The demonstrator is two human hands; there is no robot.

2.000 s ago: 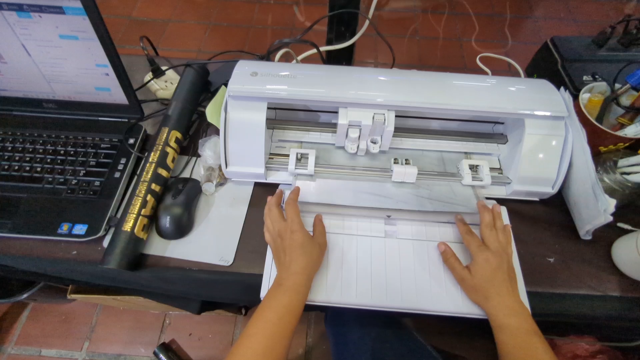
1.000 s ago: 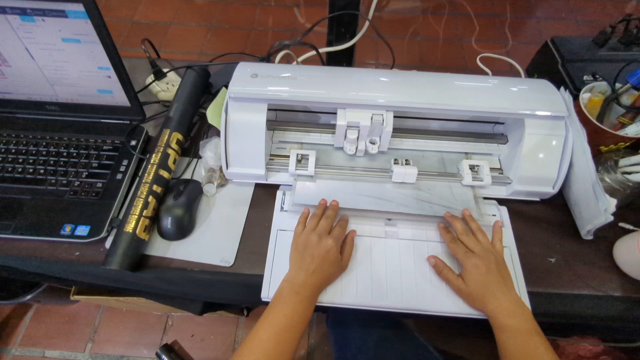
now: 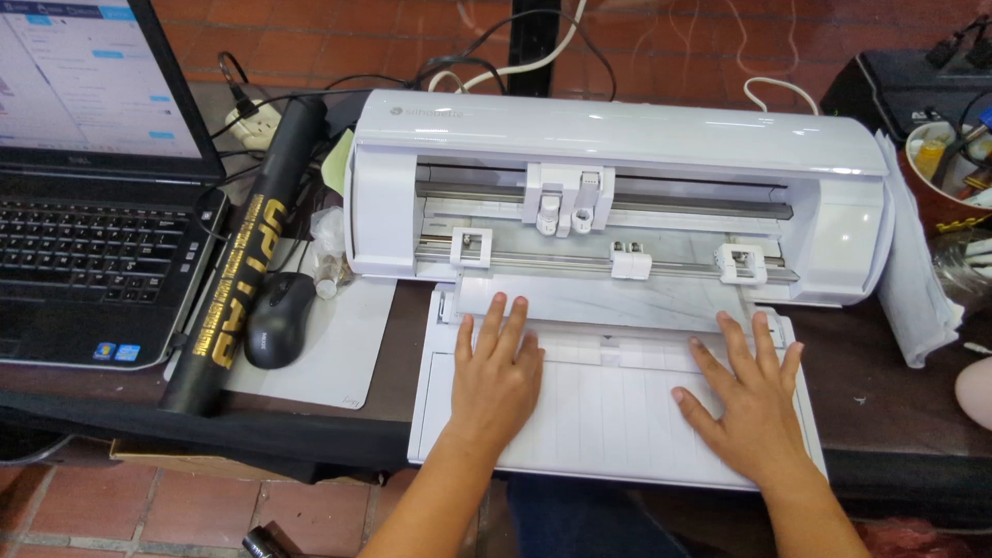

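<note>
A white Silhouette cutting machine (image 3: 620,132) stands on the dark table with its front tray (image 3: 612,418) folded out. A pale, marble-patterned sheet (image 3: 612,301) lies under the roller bar, its near edge over the tray. My left hand (image 3: 500,380) rests palm down, fingertips on the sheet's near left part, nothing gripped. With fingers spread, my right hand (image 3: 744,395) touches the sheet's near right edge. The tool carriage (image 3: 568,198) sits left of the machine's middle, above the sheet. White pinch rollers (image 3: 470,246) are spaced along the bar.
Left of the machine are a laptop (image 3: 93,256), a black tube with gold lettering (image 3: 248,256), a black mouse (image 3: 279,319) on a pale mat (image 3: 349,364) and a small plastic bag (image 3: 329,252). To the right are folded white sheets (image 3: 918,263) and a cup of tools (image 3: 934,167).
My left hand has moved right, from the sheet's left edge onto its near part. My right hand has shifted slightly left. The sheet's near edge looks slightly nearer to me than before.
</note>
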